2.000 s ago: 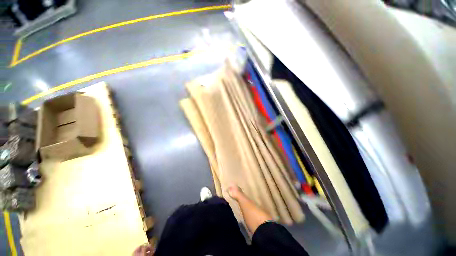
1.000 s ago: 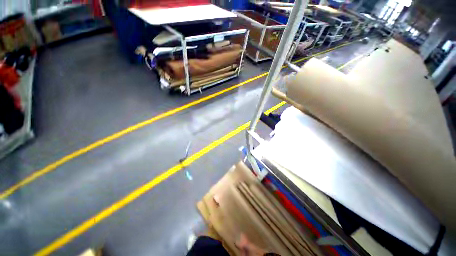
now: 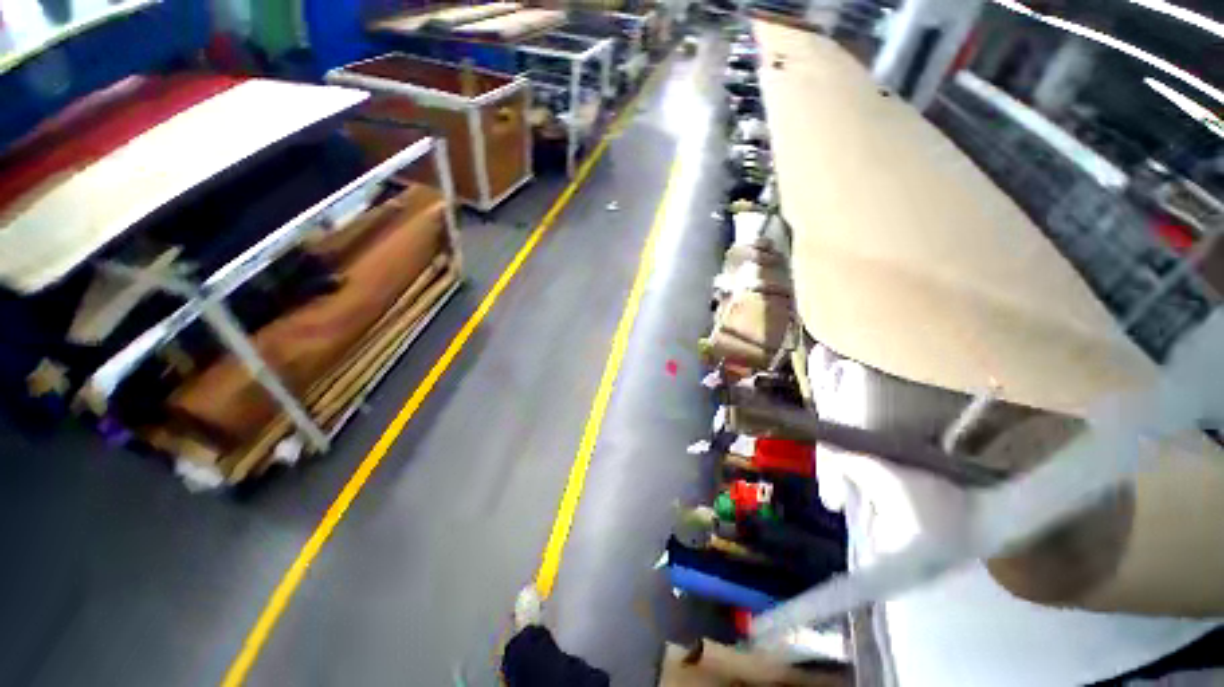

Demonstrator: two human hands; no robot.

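Note:
No hand shows in the head view. Folded brown paper sheets (image 3: 725,667) are cut off by the bottom edge, beside the pale metal rack. To the right a thick brown roll (image 3: 1168,537) lies above white material (image 3: 953,604). A long table covered in brown paper (image 3: 913,201) runs away into the distance. Whether a hand is on the brown sheets cannot be seen.
A blurred pale rack post (image 3: 993,510) crosses the lower right. Rolls, including a blue one (image 3: 718,583), lie below the table. Yellow lines (image 3: 463,336) mark the grey floor. A rack with brown rolls (image 3: 316,322) and a wooden-sided bin (image 3: 499,145) stand at left.
The view has swung right and up along the aisle. The hand seen on the brown sheets earlier is out of the picture, and only a corner of the sheets shows at the bottom.

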